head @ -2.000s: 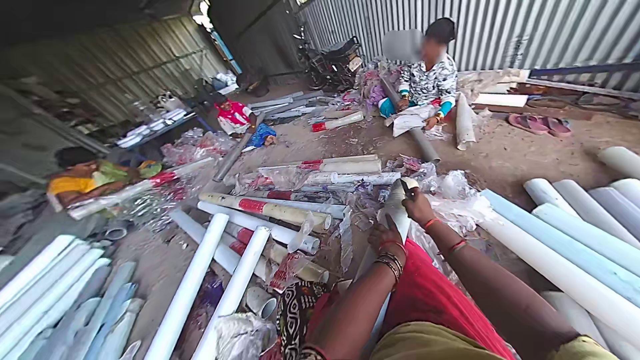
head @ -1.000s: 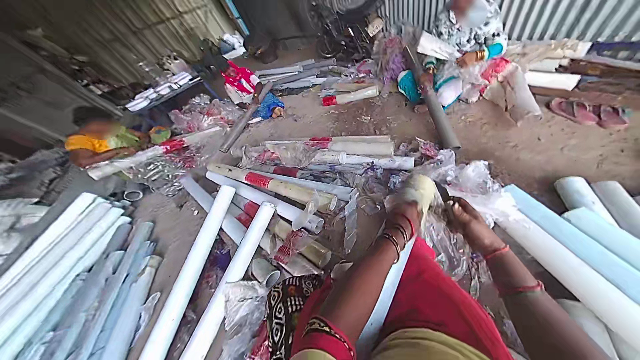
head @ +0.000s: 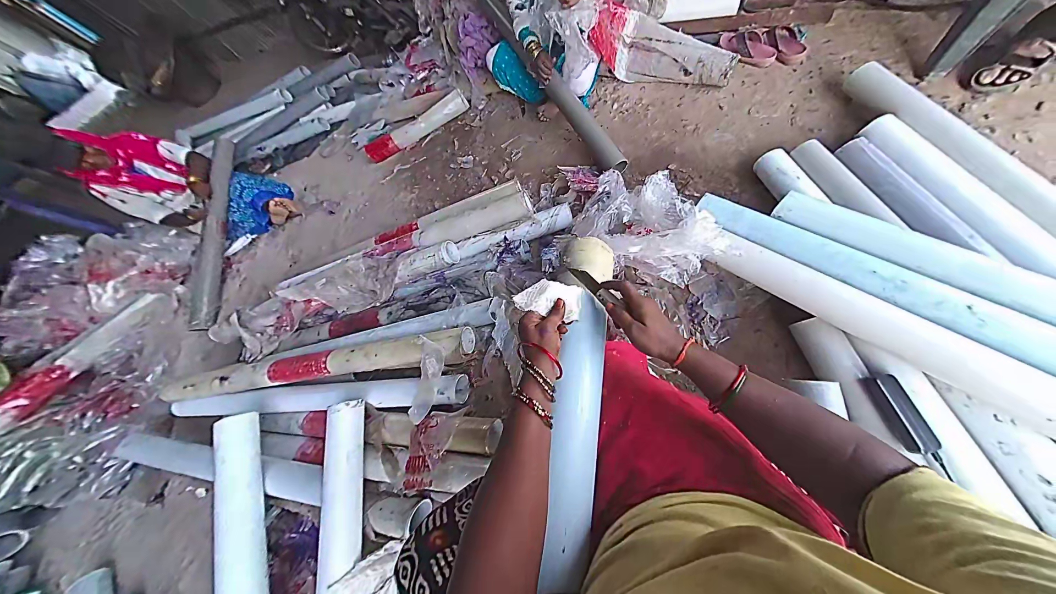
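Note:
A pale blue plastic pipe [head: 575, 412] lies lengthwise across my lap, its far end covered in a cream-coloured layer [head: 590, 254]. Closed on a crumpled white piece of wrapping [head: 548, 297], my left hand [head: 543, 328] rests at the pipe's left side. My right hand [head: 645, 320] grips a dark, flat blade [head: 587, 281], which touches the pipe near the edge of the cream layer. Its handle is hidden in the fingers. Clear plastic film [head: 652, 223] lies crumpled just beyond the pipe's far end.
Pipes with red bands [head: 299, 368] and loose wrap lie at the left. White and blue pipes [head: 874, 280] fill the right, with a black object [head: 903, 412] on them. Ahead, one person holds a grey pipe [head: 582, 124]; another sits at far left beside a grey pipe [head: 213, 239].
My left hand has moved back from the pipe's cream end and now holds white wrapping. My right hand has brought the blade onto the pipe. The view has shifted closer and turned.

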